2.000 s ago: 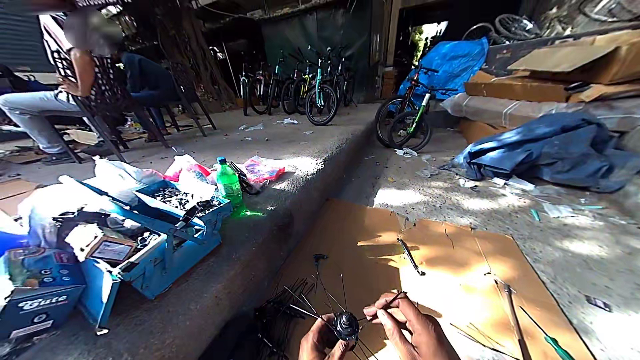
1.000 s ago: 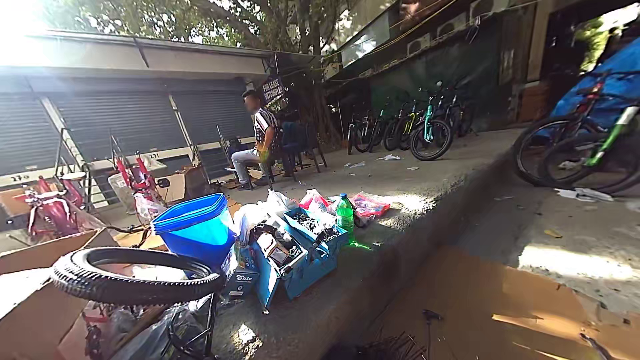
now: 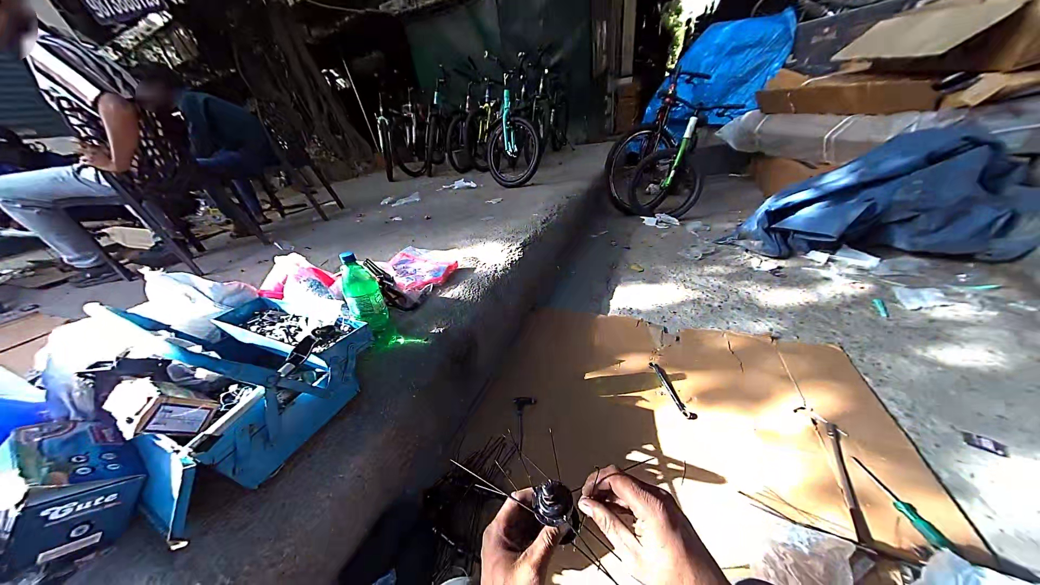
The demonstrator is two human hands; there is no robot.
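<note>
My left hand (image 3: 518, 540) grips a black bicycle wheel hub (image 3: 554, 505) between thumb and fingers, low in the middle of the view. Thin dark spokes stick out from the hub in several directions. Thumb and forefinger of my right hand (image 3: 642, 520) pinch a spoke (image 3: 587, 489) close to the hub's right side. More loose spokes (image 3: 475, 496) lie in shadow left of my hands. On the cardboard sheet (image 3: 569, 366) ahead rest a wrench-like tool (image 3: 673, 392), a hammer-like tool (image 3: 845, 479) and a green-handled screwdriver (image 3: 922, 524).
A blue metal toolbox (image 3: 252, 439), a green bottle (image 3: 363, 294) and a printed box (image 3: 73, 512) stand on the raised concrete ledge (image 3: 406, 390) at left. Bicycles (image 3: 513, 142) are parked farther back. Two people sit at the upper left. A blue tarp (image 3: 902, 195) lies at right.
The view swung left, then came back to the hands and the cardboard. The hub is in my left hand both two seconds ago and now.
</note>
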